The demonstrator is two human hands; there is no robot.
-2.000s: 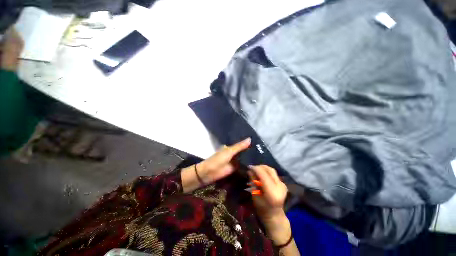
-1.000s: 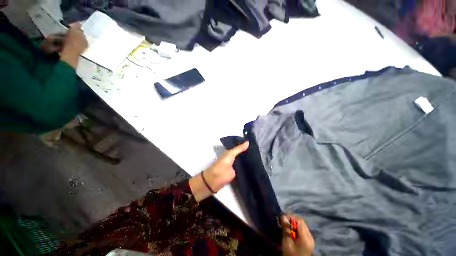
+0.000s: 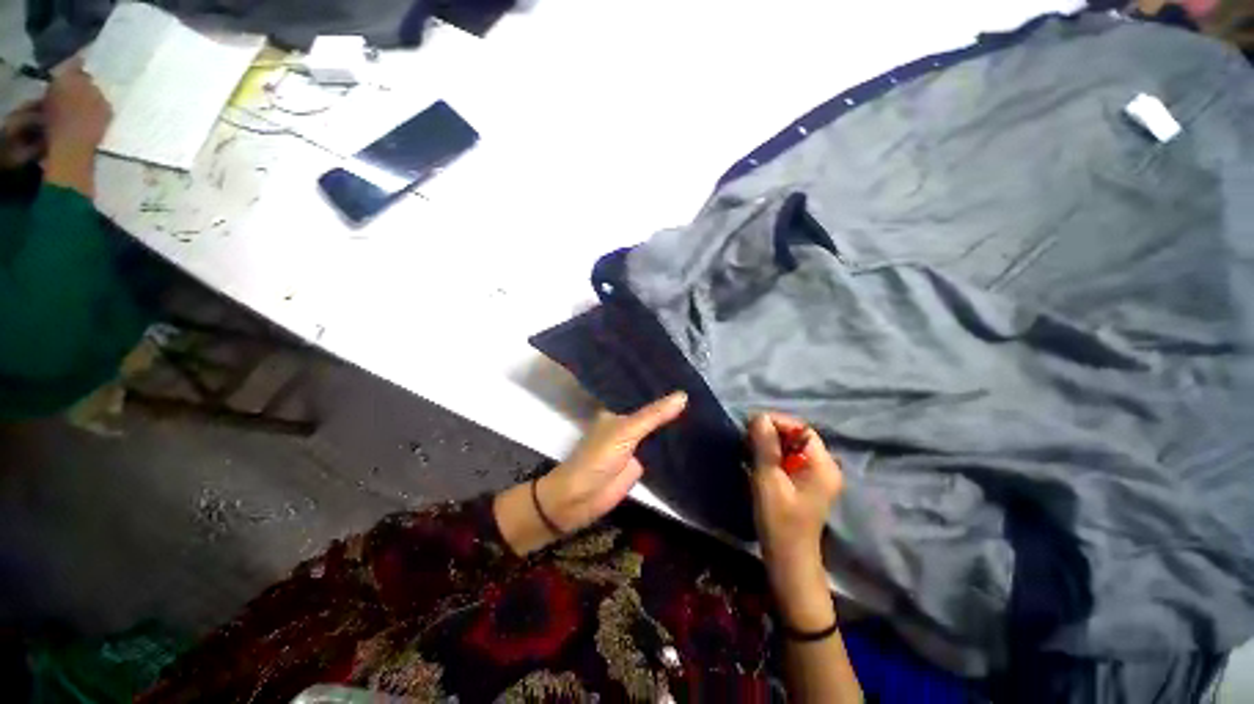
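A grey garment (image 3: 908, 316) with black edging and a small white tag (image 3: 1152, 118) is spread over the right side of the white table. Its flat black collar-like piece (image 3: 633, 360) points to the upper left. My left hand (image 3: 594, 468) lies on this black piece with the index finger extended; whether the other fingers grip cloth is unclear. My right hand (image 3: 794, 475) is closed around orange-red thread snips (image 3: 795, 450), mostly hidden in the palm, at the seam between black piece and grey cloth.
A smartphone (image 3: 399, 161) lies on the white table (image 3: 550, 138). At the upper left, a person in green sleeves (image 3: 69, 303) touches an open notebook (image 3: 162, 83). Dark garments (image 3: 316, 19) lie at the far edge. Blue material (image 3: 894, 667) shows below the garment.
Since one second ago, my right hand has moved up along the black piece, nearer my left hand. The black piece lies flatter and wider. The camera view has shifted.
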